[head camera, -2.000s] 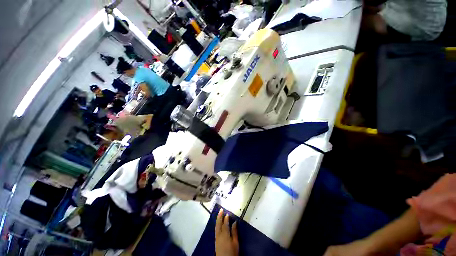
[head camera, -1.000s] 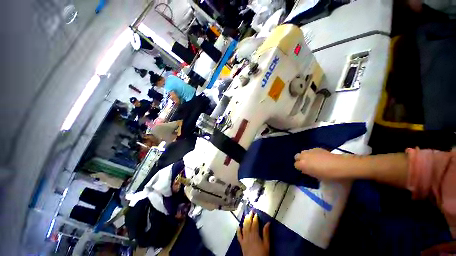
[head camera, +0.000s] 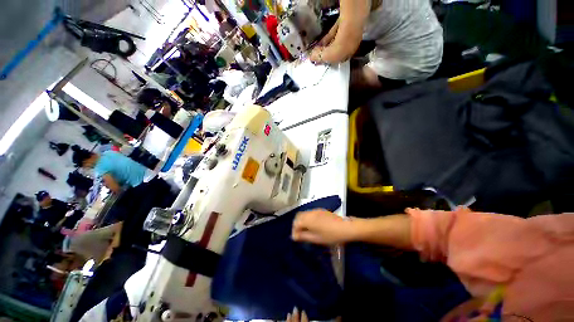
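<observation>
A navy panel [head camera: 270,270] lies over the machine bed, against the right side of the cream-white JACK sewing machine [head camera: 214,207], and reaches the bottom edge. My right hand [head camera: 321,227] is at the panel's upper right part, with fingers curled in on the cloth. Only the fingertips of my left hand [head camera: 297,316] show at the bottom edge, by the panel's lower part; the rest is cut off. The needle and presser foot are not visible. A black band [head camera: 192,256] wraps the machine arm.
The white table [head camera: 315,135] runs up past a control panel [head camera: 322,146]. A yellow crate [head camera: 354,151] with dark grey garments [head camera: 428,135] stands right of it. A person in a light top [head camera: 403,38] works at another machine at the top. Another person in blue [head camera: 119,168] is at left.
The view has turned right, bringing the neighbouring person and more of the crate in. My right hand came in from the right onto the panel, which now covers the bed lower down. My left hand is mostly out of view.
</observation>
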